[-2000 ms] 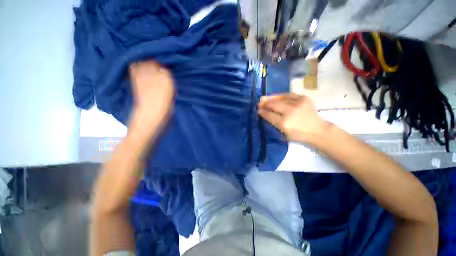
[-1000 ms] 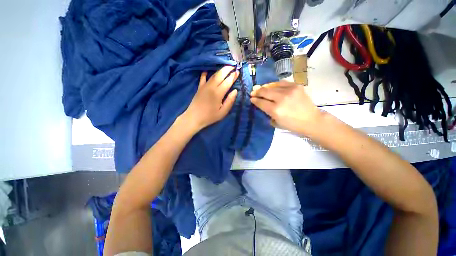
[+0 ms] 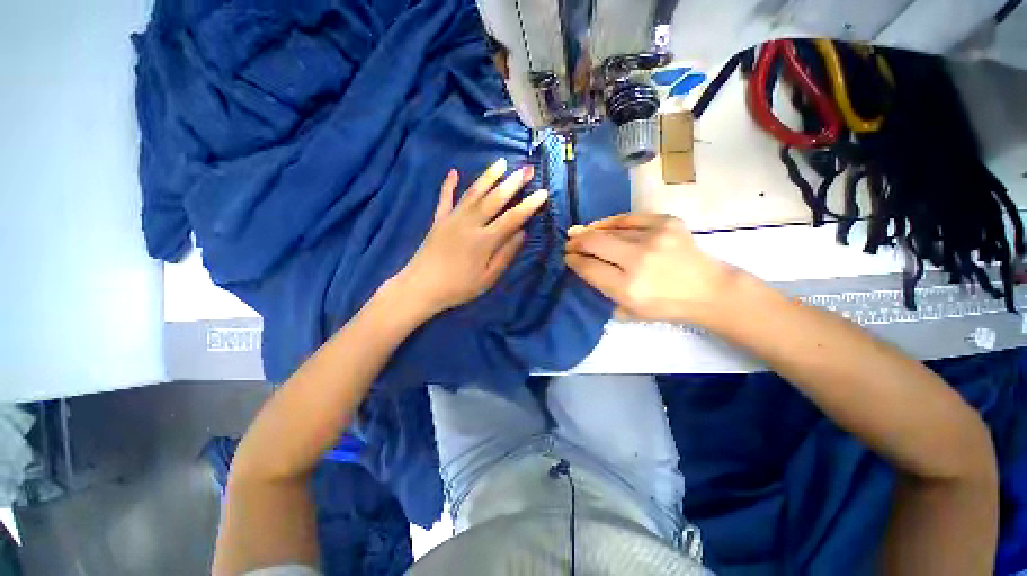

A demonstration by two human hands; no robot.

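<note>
A blue garment piece (image 3: 338, 214) lies bunched left of the needle and runs under the presser foot (image 3: 569, 122) of the white sewing machine (image 3: 541, 45). Two narrow black strips (image 3: 547, 253) run along the cloth from the foot towards me. My left hand (image 3: 473, 242) lies on the cloth left of the strips, palm down with fingers spread. My right hand (image 3: 642, 264) pinches a black strip at the cloth's right part, a little below the foot; its fingertips are close together.
A ribbed silver knob (image 3: 636, 137) and a tan block (image 3: 678, 147) are right of the foot. A black strip bundle (image 3: 918, 169) with red and yellow loops lies further right. A ruler strip (image 3: 901, 306) follows the front edge. Blue cloth (image 3: 777, 473) hangs below right.
Since the earliest frame, my left hand has moved right, from the bunched cloth to beside the strips. In the last second both hands moved slightly towards me, and the cloth near the foot lies flatter.
</note>
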